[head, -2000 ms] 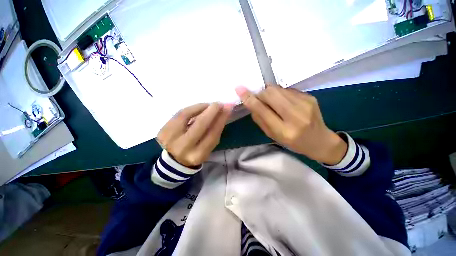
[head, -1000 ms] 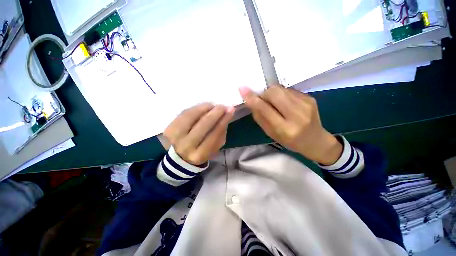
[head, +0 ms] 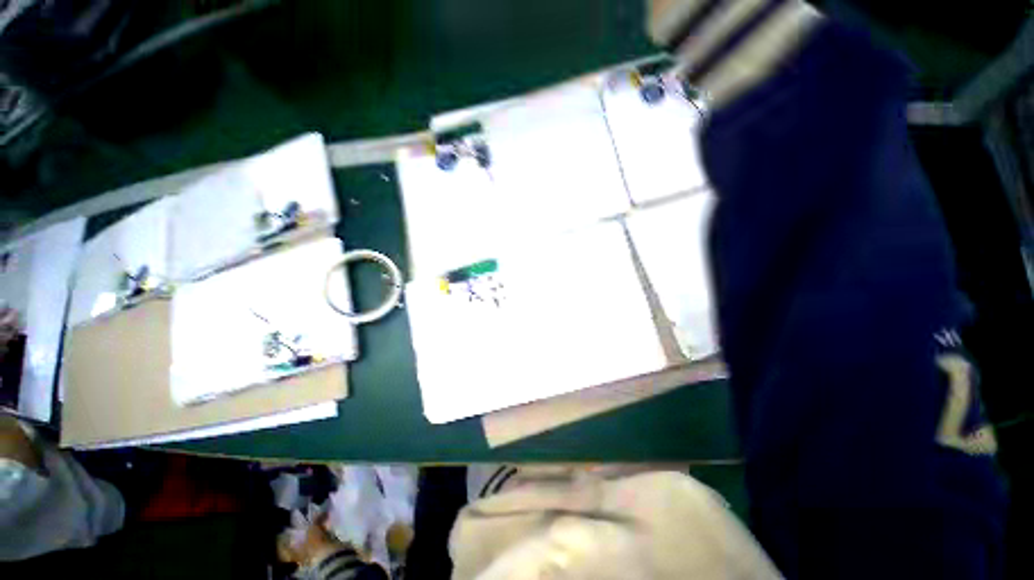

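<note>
The nearest white panel (head: 544, 351) lies on the bench with a green circuit board (head: 474, 272) and a yellow component at its upper left. More white panels (head: 533, 187) lie behind and beside it. My right sleeve crosses the right side and hides part of them. Only a sliver of my right hand (head: 671, 18) shows at the top edge; its fingers are cut off. My left hand (head: 304, 542) is small and blurred, low at the bottom beside crumpled white waste (head: 354, 499), below the table edge. Whether it holds anything is unclear.
A tape roll (head: 364, 286) lies flat between the panel groups. At left, panels with small circuits lie on a beige backing board (head: 125, 374) over white sheets. Another person's grey sleeve (head: 51, 510) shows at the lower left. A dark raised area lies behind.
The view has swung and widened, showing more bench at left. Both hands have left the panel edge: the right is up at the top edge, the left down below the table edge.
</note>
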